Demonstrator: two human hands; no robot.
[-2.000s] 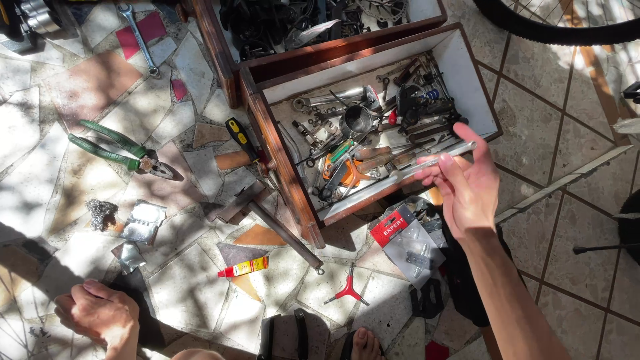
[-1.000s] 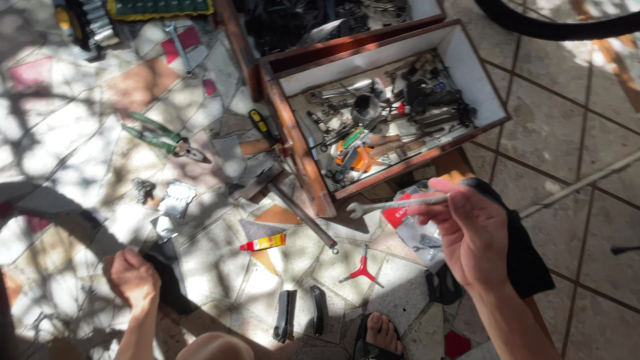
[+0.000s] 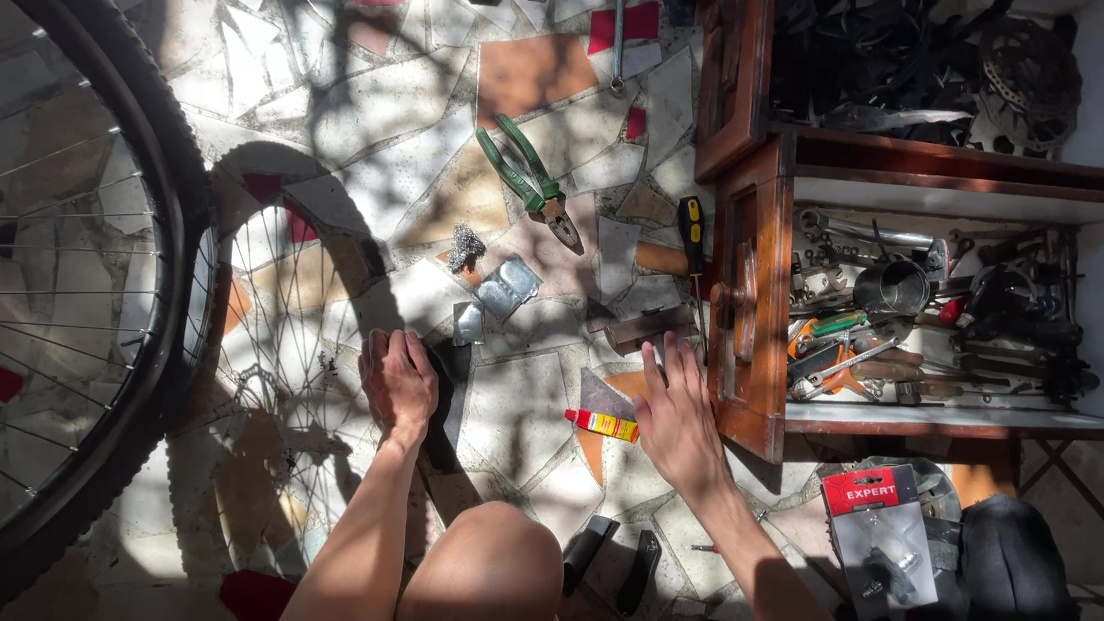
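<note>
My left hand (image 3: 398, 379) is curled closed above the tiled floor, beside a dark strip; whether anything is inside it is hidden. With fingers spread, my right hand (image 3: 681, 410) reaches over the hammer (image 3: 649, 329), whose handle it mostly hides; contact cannot be told. Just left of that hand lies a red and yellow tube (image 3: 604, 424). Green-handled pliers (image 3: 535, 185) and a black and yellow screwdriver (image 3: 693, 233) rest farther up. Foil packets (image 3: 509, 286) lie near a small heap of metal shavings or wool (image 3: 466, 248). An open-end wrench (image 3: 854, 360) is in the drawer.
A bicycle wheel (image 3: 164, 345) stands at left. Open wooden drawers (image 3: 749, 319) at right hold wrenches, a metal cup (image 3: 890, 286) and a brake disc (image 3: 1026, 73). Two black tire levers or similar pieces (image 3: 588, 552) and a blister pack (image 3: 880, 535) lie near my knees.
My right hand held a wrench at the drawer's front; it has moved left to the hammer and no longer holds that wrench. The view has swung left, bringing the wheel in.
</note>
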